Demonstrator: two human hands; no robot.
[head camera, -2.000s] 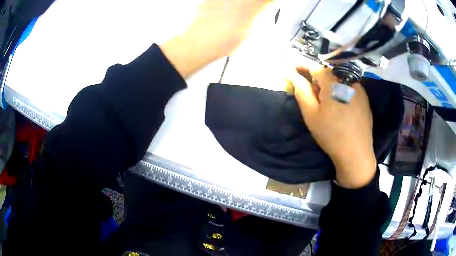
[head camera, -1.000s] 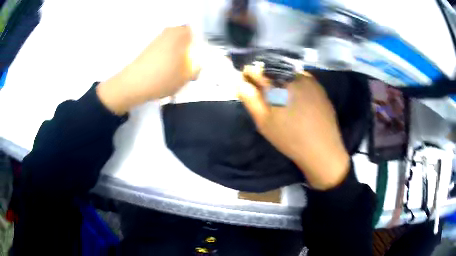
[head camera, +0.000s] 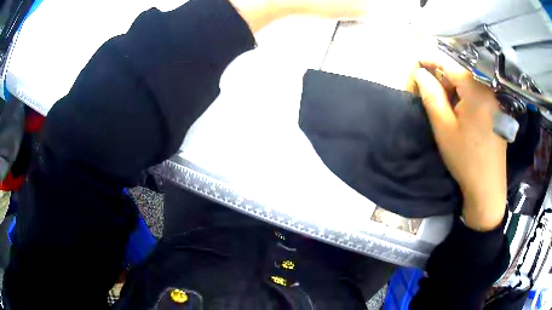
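The black fabric panel (head camera: 375, 142) lies on the white machine table, its curved edge towards me and its straight edge towards the back. My right hand (head camera: 463, 121) rests on the panel's right part, with thumb and fingertips close together at the straight edge beside the machine's metal parts. Whether the fingers pinch the cloth is not clear. My left hand (head camera: 302, 9) reaches in at the top, washed out by glare and partly cut off; its fingers cannot be made out. The presser foot and needle area is lost in glare.
The sewing machine head (head camera: 508, 24) fills the upper right. A ruler strip (head camera: 272, 218) runs along the table's near edge. A tan label (head camera: 396, 221) lies between panel and ruler. Bands and a dark cord (head camera: 535, 242) lie at the far right.
The view has shifted, so table and panel appear further right. My left hand has moved away from near the panel's left corner to the top. My right hand stays on the panel.
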